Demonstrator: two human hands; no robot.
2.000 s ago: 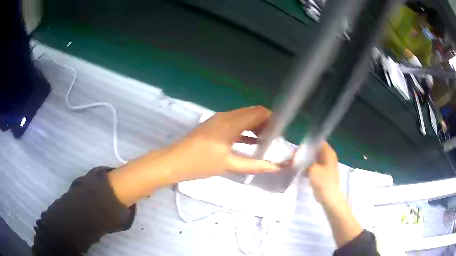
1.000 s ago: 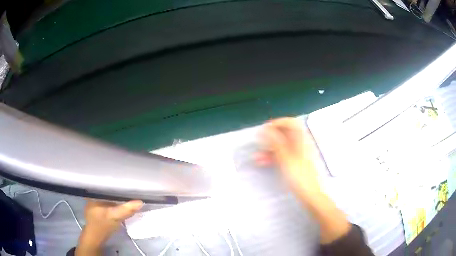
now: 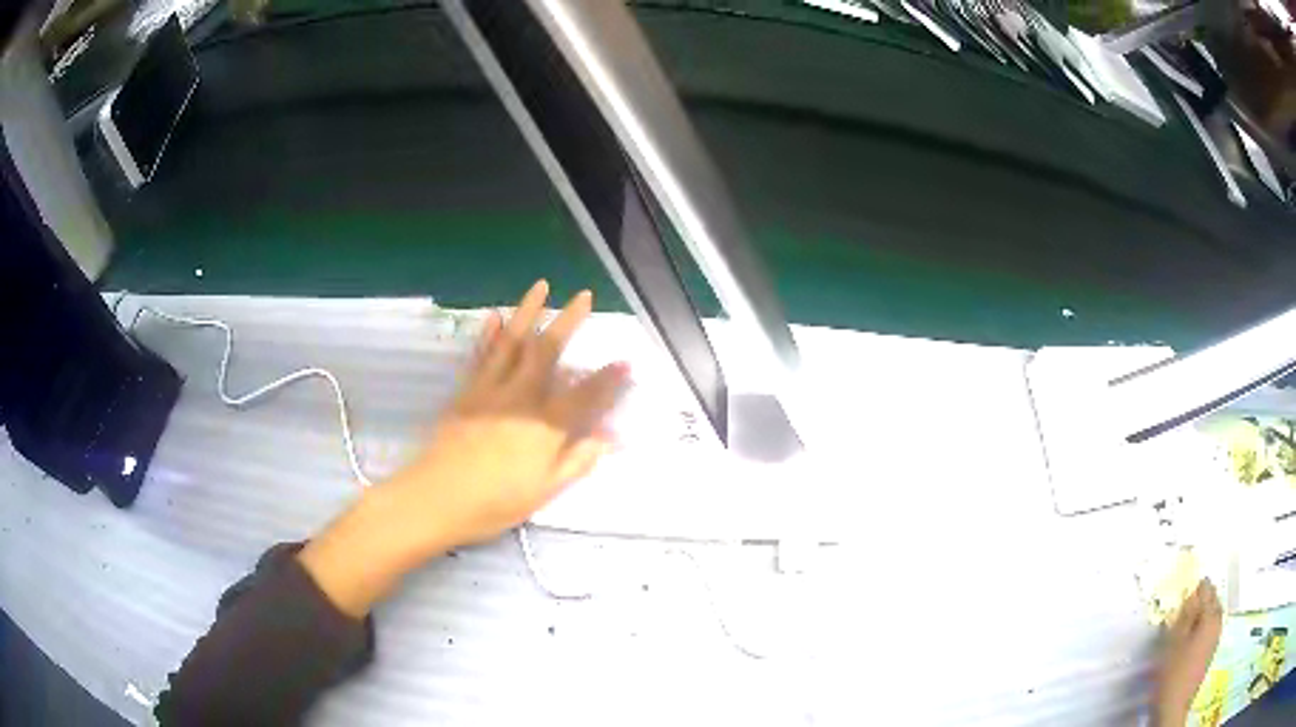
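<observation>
A desk lamp stands on the bench in front of me, its white lamp base (image 3: 654,483) lying flat and glaring. Its silver-grey lamp arm (image 3: 668,185) rises from the base up past the top edge of the view. My left hand (image 3: 519,405) is over the left part of the base, fingers spread, holding nothing that I can see. Whether the fingertips touch the base cannot be told. My right hand (image 3: 1194,639) is at the lower right, partly cut off and blurred, near the printed sheet (image 3: 1258,660). A small white plug (image 3: 807,555) shows at the base's near edge.
A white cord (image 3: 306,376) curls over the ribbed foam bench (image 3: 270,568) from a dark box-like device (image 3: 85,369) at left. A second lamp base (image 3: 1116,426) lies at right with a long bar over it. Beyond is the dark green conveyor belt (image 3: 910,171), with lamp parts on its far side.
The lamp now stands with its arm upright, and my left hand has gone from the arm to over the base. My right hand has moved away to the lower right.
</observation>
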